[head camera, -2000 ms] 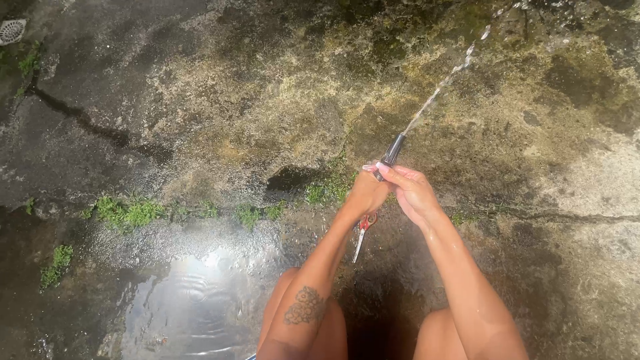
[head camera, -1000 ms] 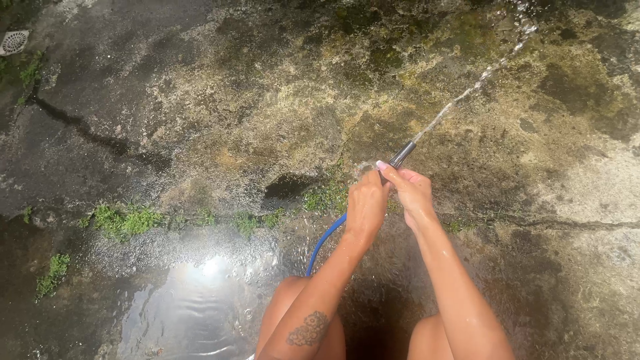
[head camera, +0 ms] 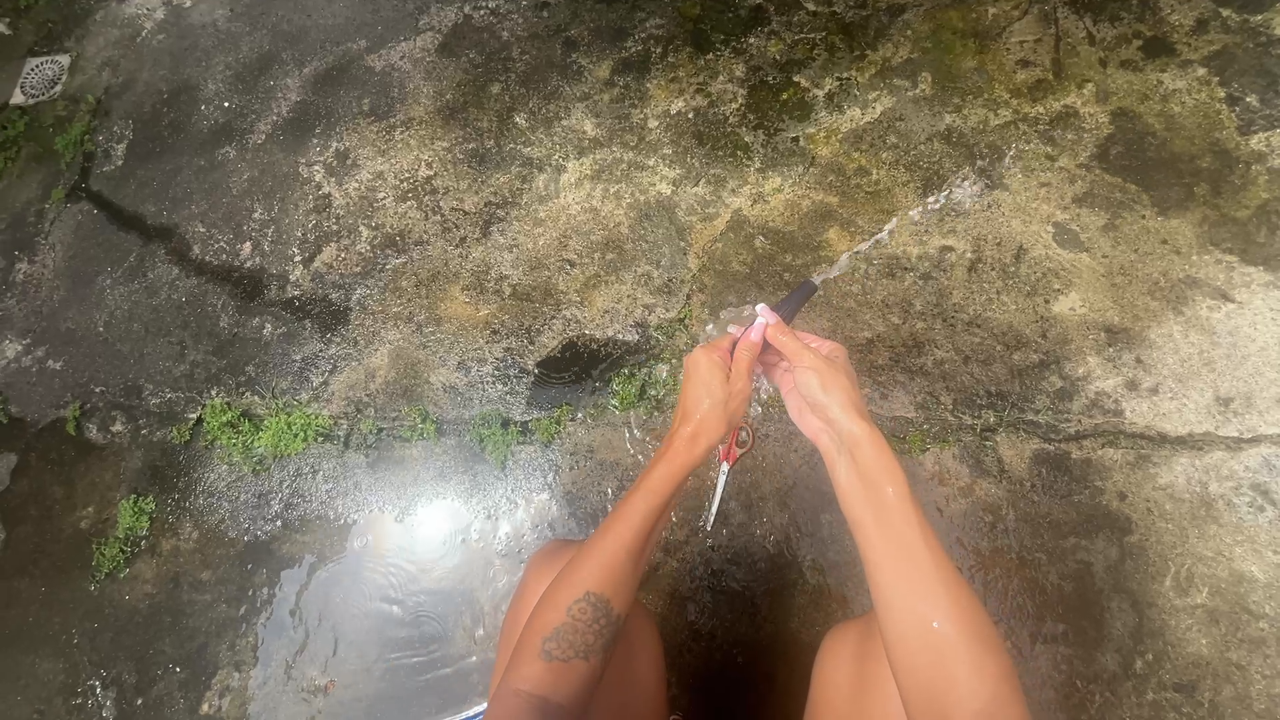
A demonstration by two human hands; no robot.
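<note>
A black hose nozzle point(head camera: 797, 300) points up and to the right, and a stream of water point(head camera: 880, 236) leaves its tip. My left hand point(head camera: 714, 388) is closed around the rear of the nozzle. Against its other side my right hand point(head camera: 812, 380) grips with thumb and fingers, the two thumbs close together. Water also splashes out around my fingers. Scissors with red handles point(head camera: 736, 444) lie on the wet concrete below my hands, blades toward me. The hose behind the nozzle is hidden.
Cracked, mossy concrete point(head camera: 540, 230) surrounds me, with weeds point(head camera: 265, 430) along a joint. A puddle point(head camera: 380, 620) reflects light at the lower left. A drain grate point(head camera: 42, 79) sits at the top left. My knees point(head camera: 850, 665) frame the near ground.
The blue hose seen below my left hand a second ago is out of sight, and the scissors show again. The water stream looks shorter. Both hands remain at the nozzle.
</note>
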